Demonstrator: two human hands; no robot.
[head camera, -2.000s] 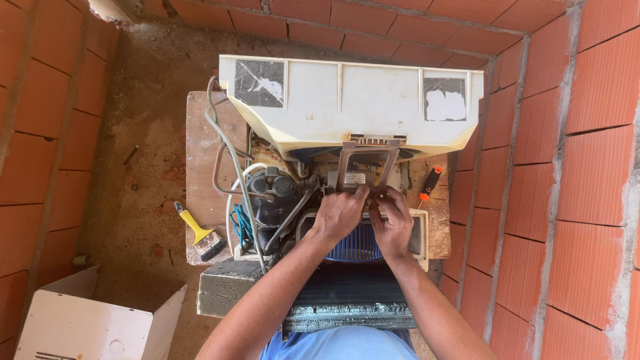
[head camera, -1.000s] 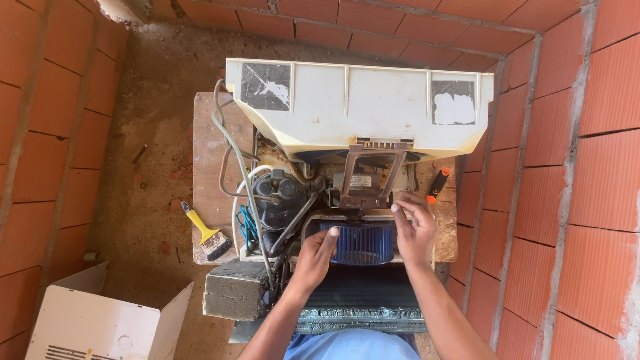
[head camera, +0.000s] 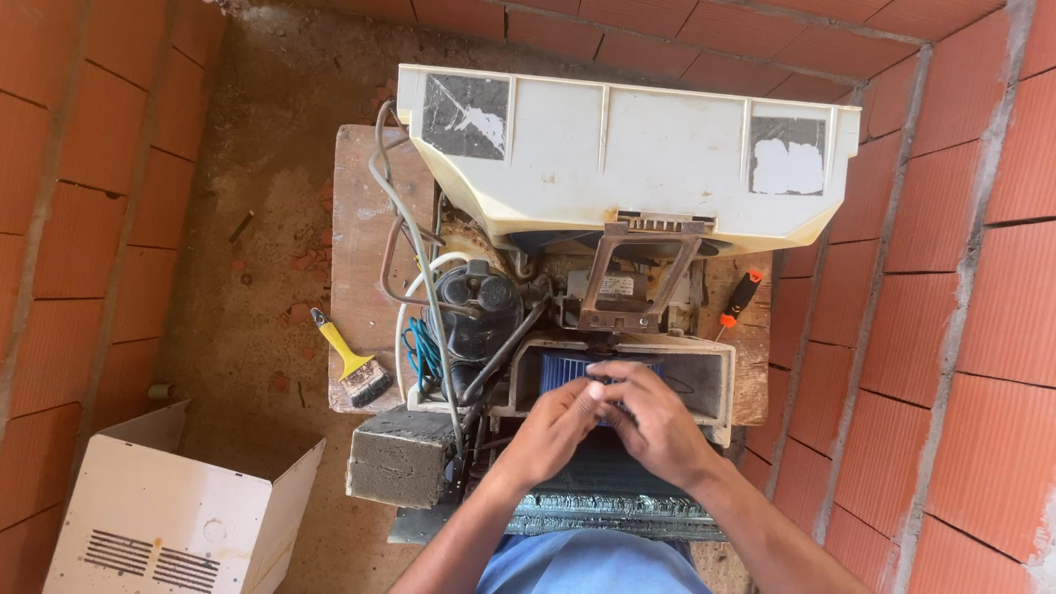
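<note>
My left hand (head camera: 554, 429) and my right hand (head camera: 656, 421) meet at the fingertips over the blue blower wheel (head camera: 569, 371) in its open housing (head camera: 718, 375). Whether something small is between the fingers cannot be told. Just beyond them a rusty metal bracket (head camera: 591, 276) leans over the fan motor (head camera: 619, 285), its upper end at the white plastic housing (head camera: 676, 132). A black compressor (head camera: 478, 318) with pipes stands left of the motor. The finned coil (head camera: 610, 503) lies between my forearms, nearest my body.
On the wooden board (head camera: 363, 206) lie a yellow-handled paintbrush (head camera: 346, 355), left, and an orange-and-black screwdriver (head camera: 742, 297), right. A grey block (head camera: 400, 458) sits at the front left. A vented metal cover (head camera: 165, 511) stands on the floor at lower left. Brick walls (head camera: 973, 330) rise on both sides.
My hands were together at the bracket's lower end, then moved apart toward me. Now they have come together over the blower wheel. The bracket stays in place.
</note>
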